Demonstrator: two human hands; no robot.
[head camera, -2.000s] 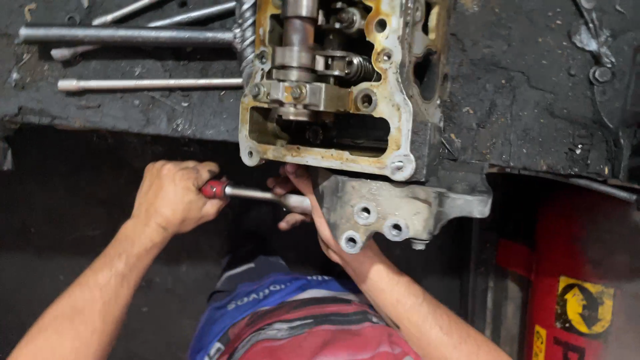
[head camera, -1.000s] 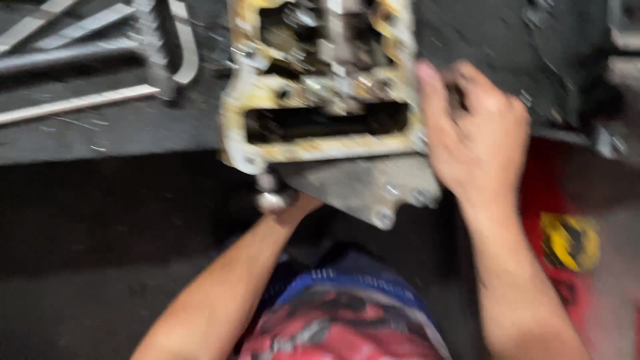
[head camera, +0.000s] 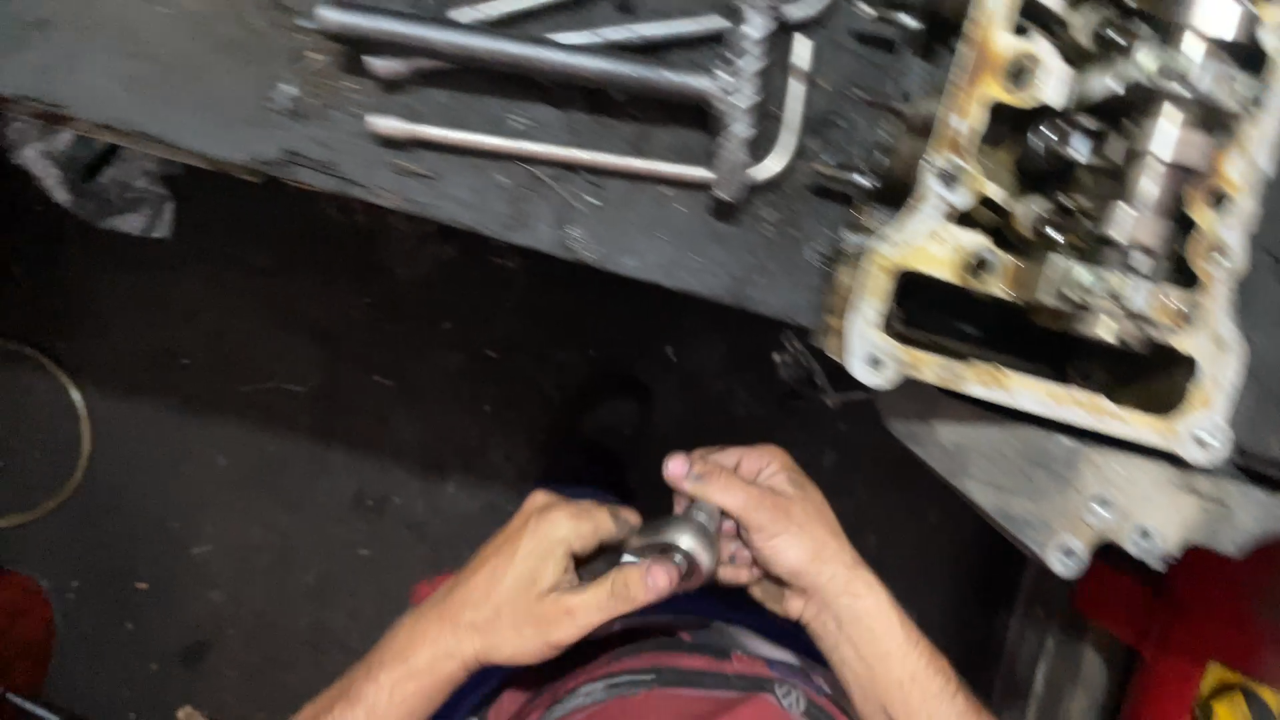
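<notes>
Near my body, below the bench edge, my left hand (head camera: 545, 580) is closed around a ratchet wrench, with its round metal head (head camera: 675, 550) showing between finger and thumb. My right hand (head camera: 765, 525) holds a small metal piece at the ratchet's head, perhaps a socket, partly covered by the fingers. To the upper right lies an engine cylinder head (head camera: 900, 330) with its camshaft (head camera: 1150, 190) exposed and oil stains on its rim. A grey metal bracket (head camera: 1060, 470) with bolt holes juts from under its near end.
On the workbench (head camera: 620, 240), left of the cylinder head, lie several metal bars and L-shaped wrenches (head camera: 540, 150). A crumpled cloth or bag (head camera: 100, 185) hangs below the bench at left. A thin hoop (head camera: 80, 430) is on the floor. Something red (head camera: 1180, 610) stands at lower right.
Both hands have left the cylinder head and bracket and come together near my body at the ratchet. The view has swung left.
</notes>
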